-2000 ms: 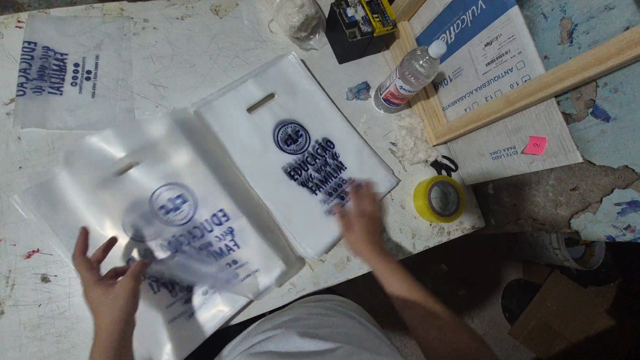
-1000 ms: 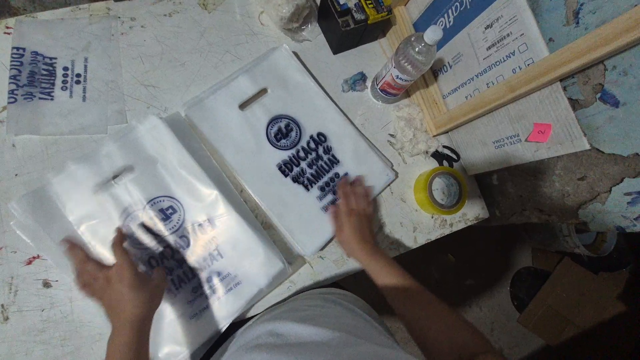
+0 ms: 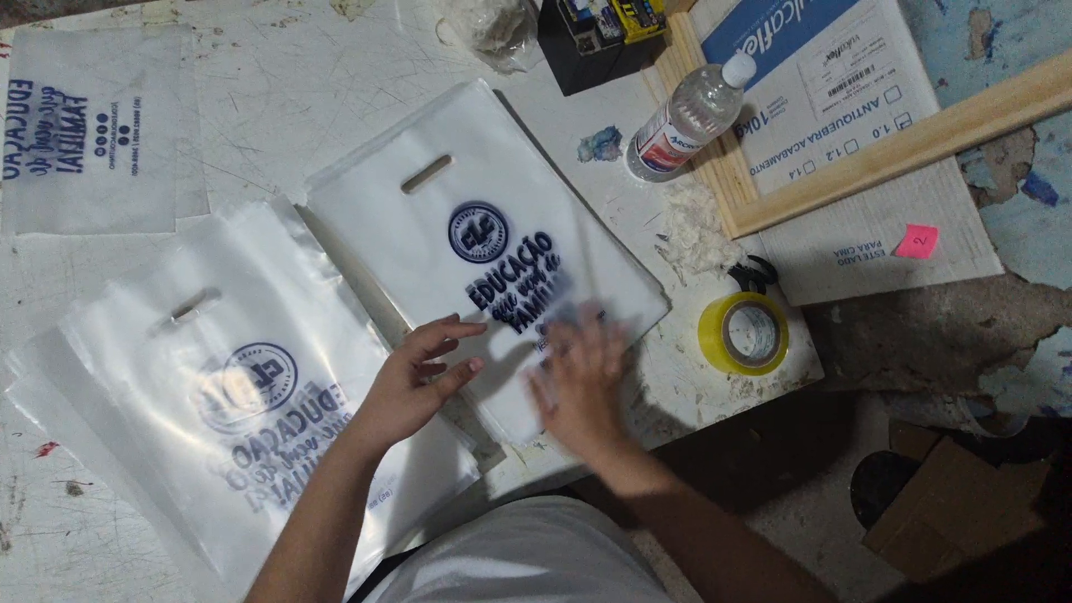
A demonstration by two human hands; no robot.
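A stack of printed plastic bags with die-cut handles lies in the middle of the table, its dark blue print upright to the camera's right. My right hand, blurred, is over the lower right part of this stack, fingers spread. My left hand hovers by the stack's lower left edge, thumb and fingers apart, holding nothing. Left of it lies a second, looser pile of clear bags, slightly fanned, with the print showing mirrored. A separate thin plastic sheet with mirrored print lies at the upper left.
A yellow tape roll sits near the table's right corner beside black-handled scissors. Behind are a clear plastic bottle, whitish fibre waste, a black box, a wooden frame and a printed cardboard sheet.
My left hand has moved right, from over the left pile to beside the middle stack. My right hand stays over the middle stack's lower right part.
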